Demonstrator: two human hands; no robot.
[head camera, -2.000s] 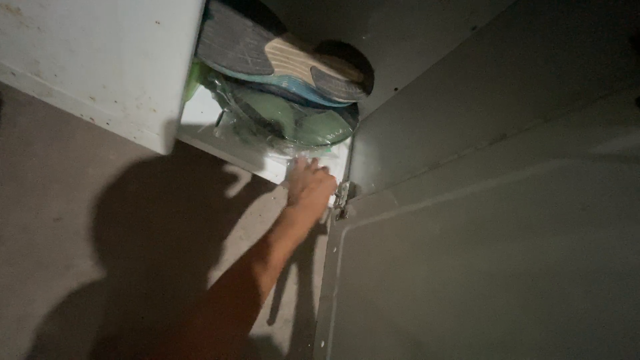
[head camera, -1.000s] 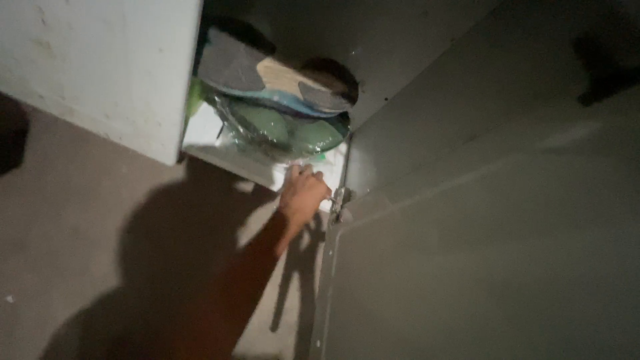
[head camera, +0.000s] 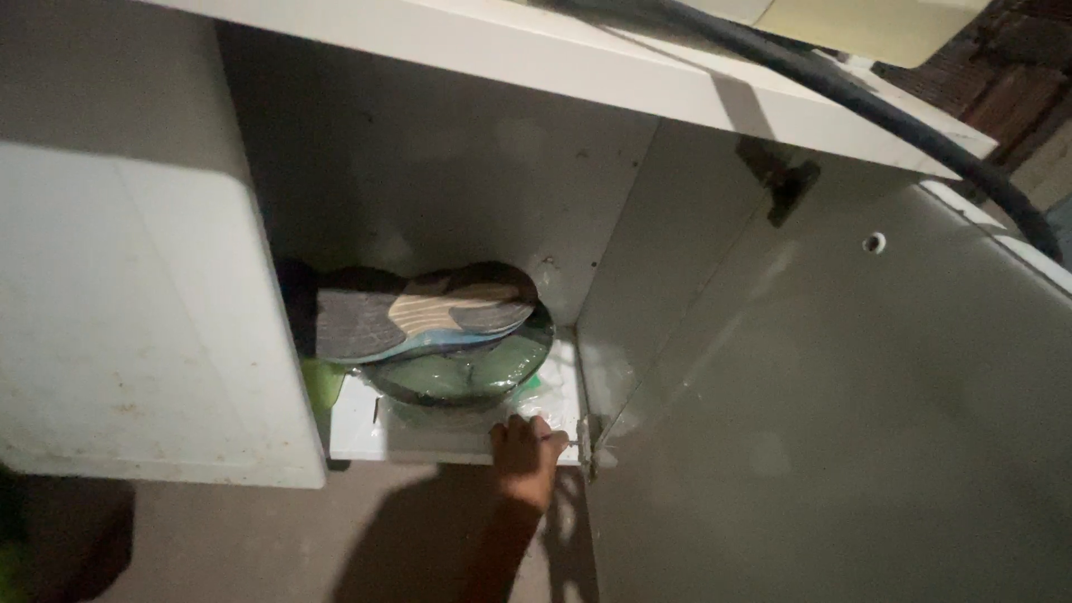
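Note:
My left hand (head camera: 528, 456) reaches up from the bottom, over the front of the white cabinet floor (head camera: 435, 445). Its fingers are bent at clear plastic wrapping (head camera: 548, 400); whether they grip it cannot be told. Just beyond lies a round green item (head camera: 469, 377) in shiny clear plastic, with a shoe or sandal (head camera: 419, 318) resting on it, its grey and tan sole facing out. A bright green thing (head camera: 322, 381) shows to their left, partly hidden by the door. My right hand is out of view.
A white cabinet door (head camera: 151, 335) stands open at the left, a grey door (head camera: 837, 419) at the right. A metal hinge (head camera: 586, 444) sits close beside my hand, another (head camera: 783, 180) higher up. The white countertop edge (head camera: 502, 63) runs above, with a black hose (head camera: 837, 84) across it.
The view has widened to show the countertop and upper cabinet. My left hand stays at the cabinet's front edge, near the lower hinge.

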